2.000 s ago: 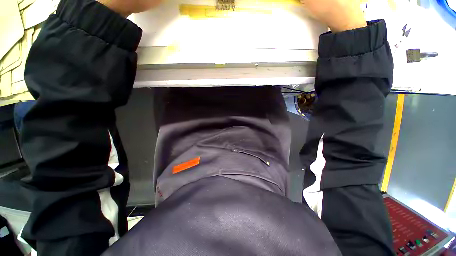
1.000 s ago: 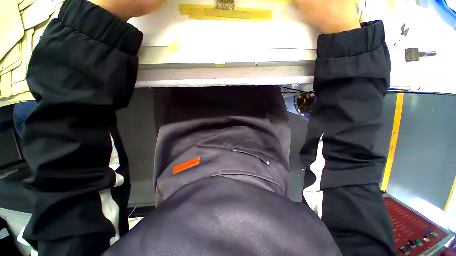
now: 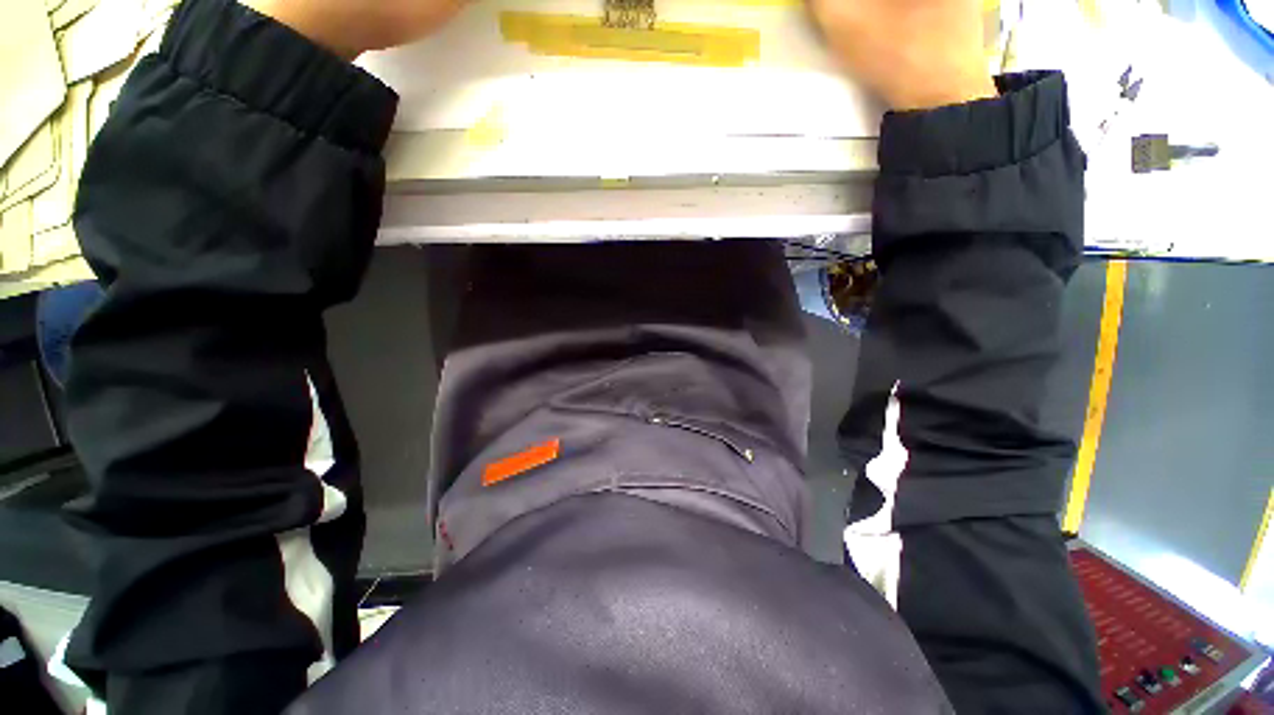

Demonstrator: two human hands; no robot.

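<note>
A white placement guide (image 3: 559, 98) lies on the table in front of me, with yellow tape (image 3: 643, 42) and a small dark printed mark near the top edge. My left hand (image 3: 366, 20) is at the guide's left side, cut off by the top edge of the picture. My right hand (image 3: 915, 45) is at its right side, blurred and also cut off at the top. The fingertips of both hands are hidden or out of the picture, so what they touch or hold cannot be told.
Stacked cut panels (image 3: 31, 140) lie at the left. A small brush-like tool (image 3: 1171, 152) and dark snips-like blades (image 3: 1128, 84) lie at the right. Part of a blue frame (image 3: 1248, 25) shows top right. A red control panel (image 3: 1153, 636) is low right.
My right hand has come down a little towards me and shows more. My left hand has shifted slightly right. More of the yellow tape and the dark mark shows at the top.
</note>
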